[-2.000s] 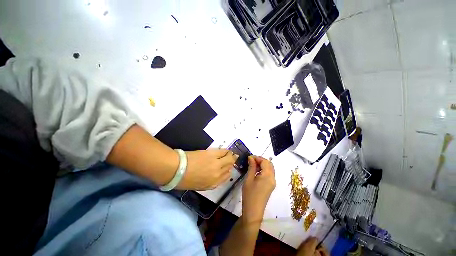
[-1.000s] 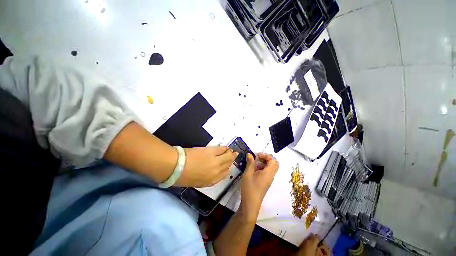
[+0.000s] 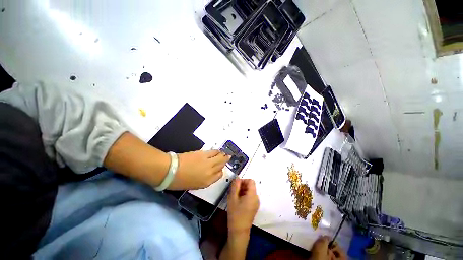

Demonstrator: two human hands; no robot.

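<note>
A black phone case [image 3: 204, 208] with a pale middle lies at the bench's front edge, its dark camera end [image 3: 234, 154] up and right. My left hand [image 3: 195, 170], with a pale bracelet, lies across the case, its fingertips at the camera end. My palm and fingers hide part of the case. My right hand [image 3: 242, 203] is beside the case's right edge, below the camera end, fingers curled and thumb and fingertip close together. Any small part between them is too small to tell.
Black notched sheet [image 3: 177, 127], dotted black square [image 3: 271, 135], liner with black pieces [image 3: 305, 119], grey bag [image 3: 289, 86], gold parts heap [image 3: 302, 198], stacked cases [image 3: 259, 33], racked cases [image 3: 350, 183]. Another person's hand [image 3: 325, 250] holds a thin tool at the bottom right.
My right hand has drawn away from the camera end, down along the case's edge. My left fingertips stay at the camera end. The whole view has shifted slightly.
</note>
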